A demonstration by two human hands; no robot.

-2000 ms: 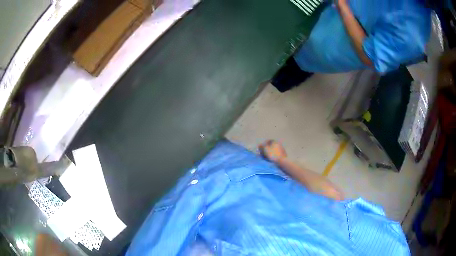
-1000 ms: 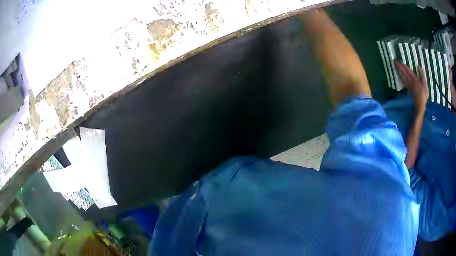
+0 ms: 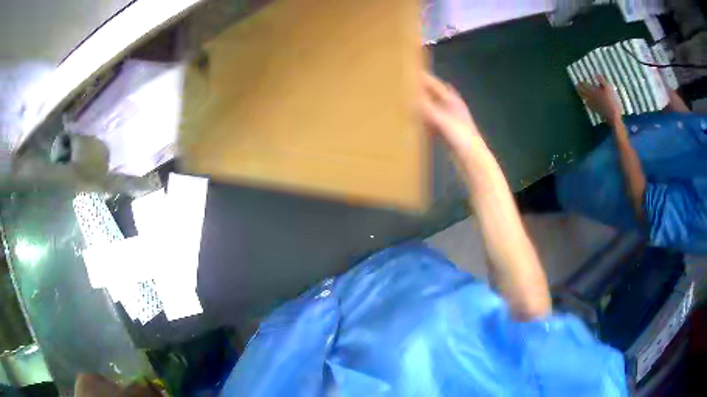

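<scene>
A flat brown carton [image 3: 310,108] is tilted above the bench, large and blurred by motion. My right hand [image 3: 442,105] grips its right edge; the fingers are partly hidden at the edge. No left hand can be made out. A blurred brown shape [image 3: 116,386] is cut off by the bottom edge at the left, and I cannot tell what it is.
White backing sheets [image 3: 182,248] and printed label sheets [image 3: 97,217] lie on the dark green bench [image 3: 256,240] at left. A worn shelf edge curves above. At right, a neighbouring worker in blue [image 3: 620,174] has hands on a striped stack of white boxes [image 3: 624,77].
My right hand was low beside my body, then reached up across the bench. It now holds the brown carton, which has come out over the bench.
</scene>
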